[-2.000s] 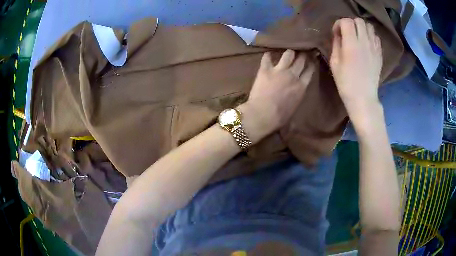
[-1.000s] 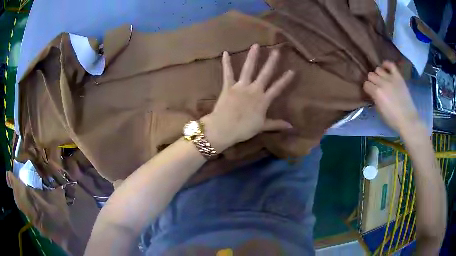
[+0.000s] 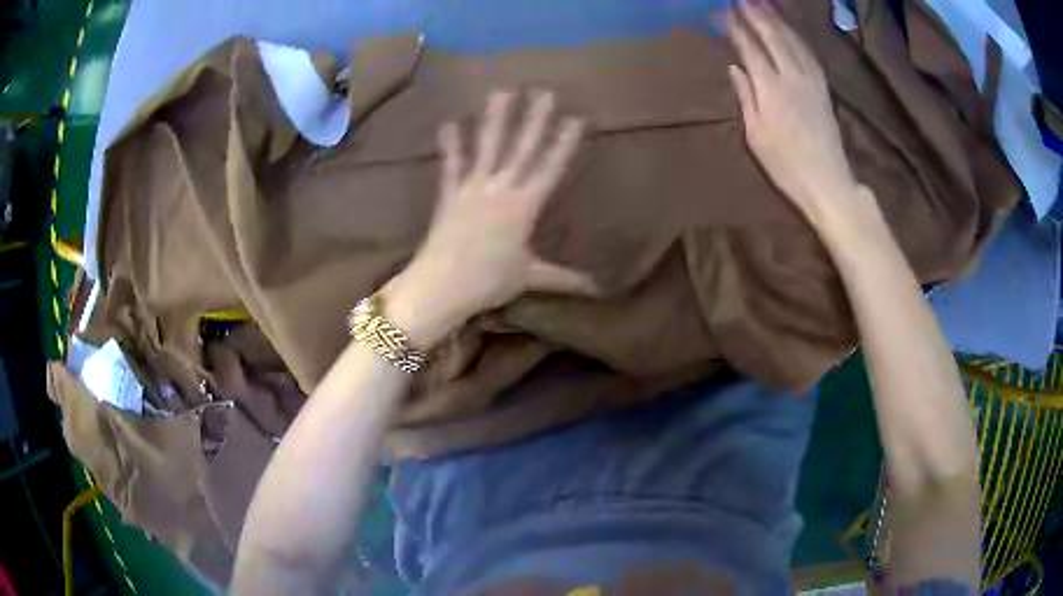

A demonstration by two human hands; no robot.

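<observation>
The brown garment [image 3: 653,175] lies spread over the table, with a long seam line [image 3: 659,128] running across its upper middle. My left hand [image 3: 495,215], with a gold watch band at the wrist, is flat on the cloth at the left end of that line, fingers spread, slightly blurred. My right hand [image 3: 787,111] lies on the cloth to the right, fingers extended and nearly together, holding nothing that I can see. A white piece [image 3: 305,96] shows at the garment's upper left. Cloth bunches in folds below my left hand.
The pale blue table [image 3: 525,21] shows behind the garment and at the right [image 3: 1005,297]. A brown heap with white bits [image 3: 163,448] hangs at lower left. White pieces [image 3: 991,35] lie at the upper right. A yellow wire rack [image 3: 1020,466] stands at lower right.
My left hand has moved left along the cloth. My right hand has let go of the cloth at the right and moved up and left onto the garment. The garment's right part lies smoother near the seam.
</observation>
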